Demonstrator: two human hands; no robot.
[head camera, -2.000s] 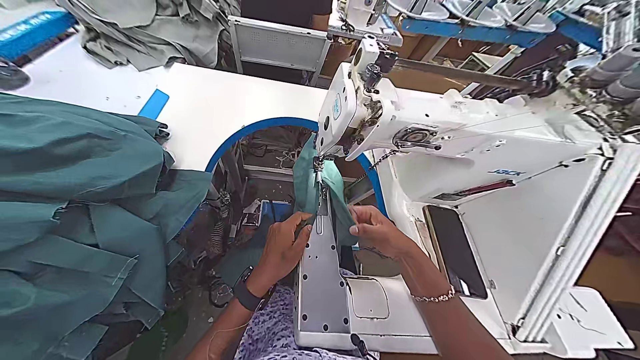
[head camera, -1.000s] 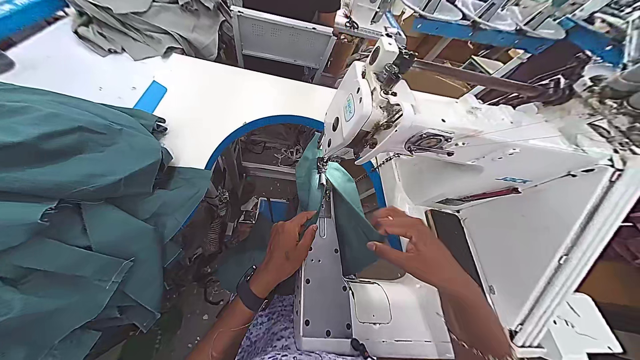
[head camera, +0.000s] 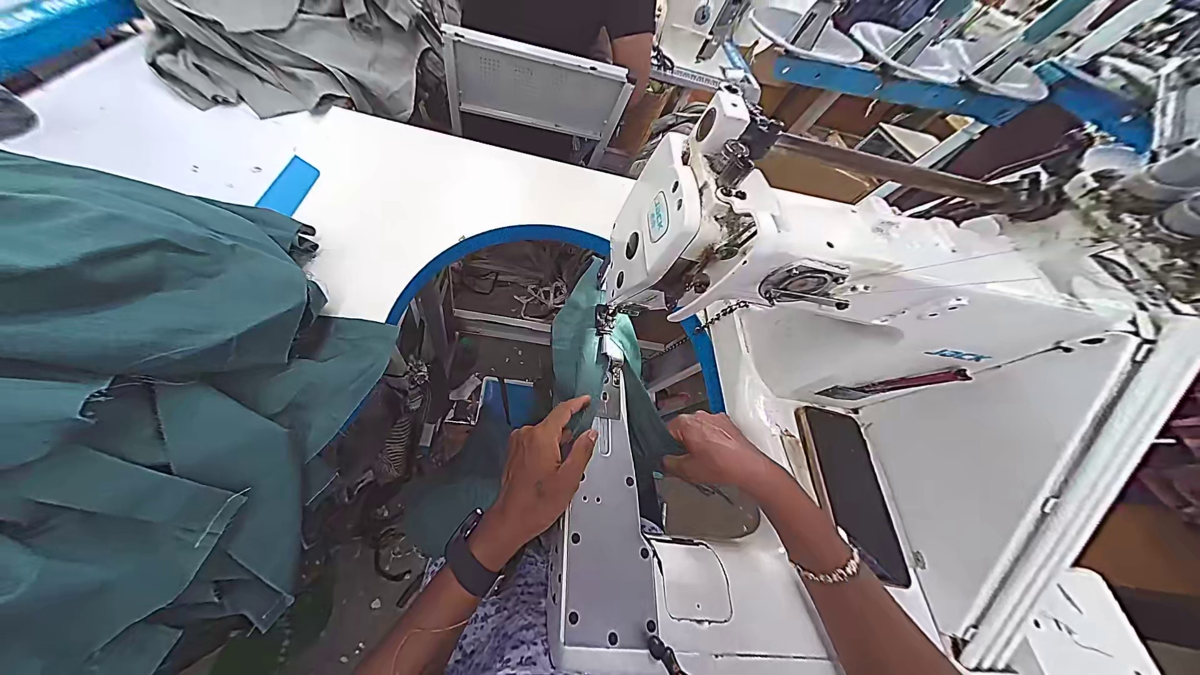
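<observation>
A green fabric piece (head camera: 574, 342) lies around the narrow arm of a white Jack sewing machine (head camera: 656, 220), under its needle area. My right hand (head camera: 712, 450) pinches the part of the cloth that hangs on the right side of the arm. On the other side, my left hand (head camera: 548, 464) is beside the metal arm plate (head camera: 605, 525), thumb and index finger apart, fingertips near the cloth's edge; whether it touches the cloth cannot be told. A dark watch is on my left wrist, a beaded bracelet on my right.
Green garment pieces (head camera: 141, 375) are heaped on the white table (head camera: 403, 178) at left, near a blue strip (head camera: 288, 186). Grey fabric (head camera: 291, 56) lies behind. A phone (head camera: 853, 487) rests right of my right hand. Beyond the table, a person (head camera: 562, 19) is partly visible.
My right hand, spread over the cloth a second ago, has closed on its right part. The fingers of my left hand have opened beside the machine arm.
</observation>
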